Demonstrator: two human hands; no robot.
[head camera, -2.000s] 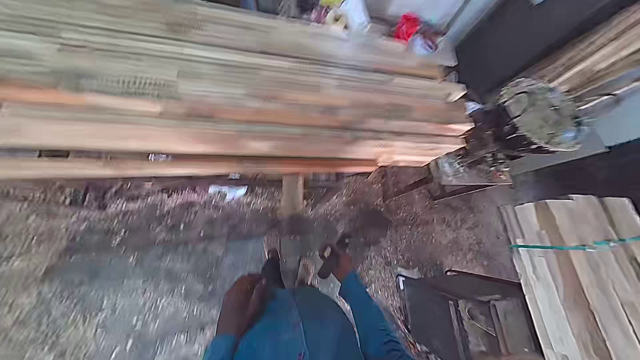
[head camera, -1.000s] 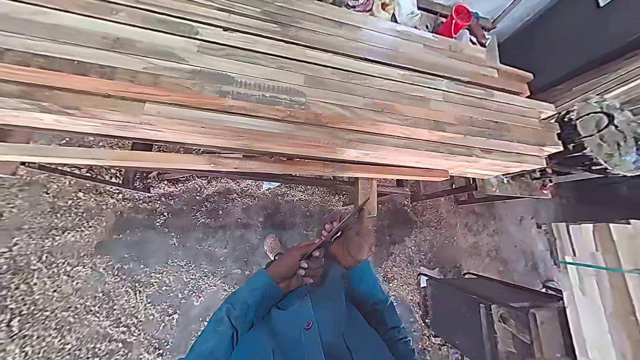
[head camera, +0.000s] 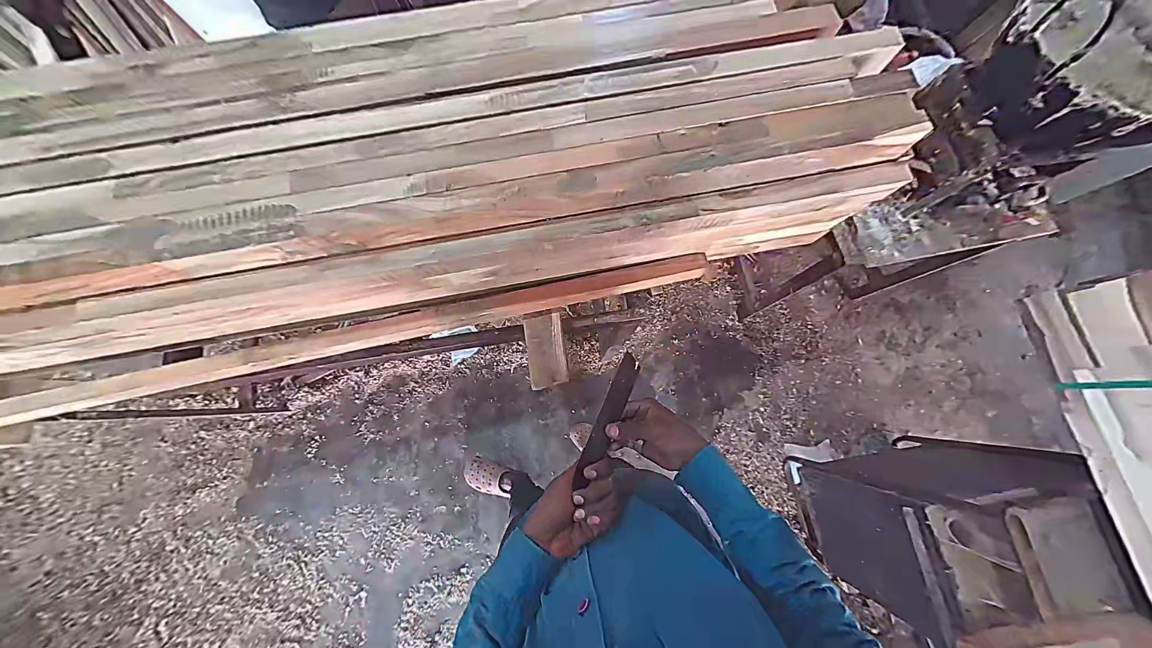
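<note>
A dark, narrow, flat bar (head camera: 617, 396), its exact kind unclear, slants up and to the right in front of my blue-clad torso. My left hand (head camera: 574, 513) is closed around its lower end. Higher up the bar, the fingertips of my right hand (head camera: 660, 434) pinch its right side. Beyond both hands lies a long stack of wooden boards (head camera: 504, 180), and the bar's upper tip points toward it without touching. A short wooden piece (head camera: 546, 351) juts out from under the stack.
Wood shavings cover much of the concrete floor (head camera: 360, 504). A dark metal frame (head camera: 864, 522) with wooden pieces stands at lower right. Boards with a green strap (head camera: 1111, 385) lie at the right edge. A cluttered metal surface (head camera: 954, 229) adjoins the stack's right end.
The hands were apart two seconds ago and close together on the dark bar one second ago. The right hand now grips it with its fingertips. The view has shifted.
</note>
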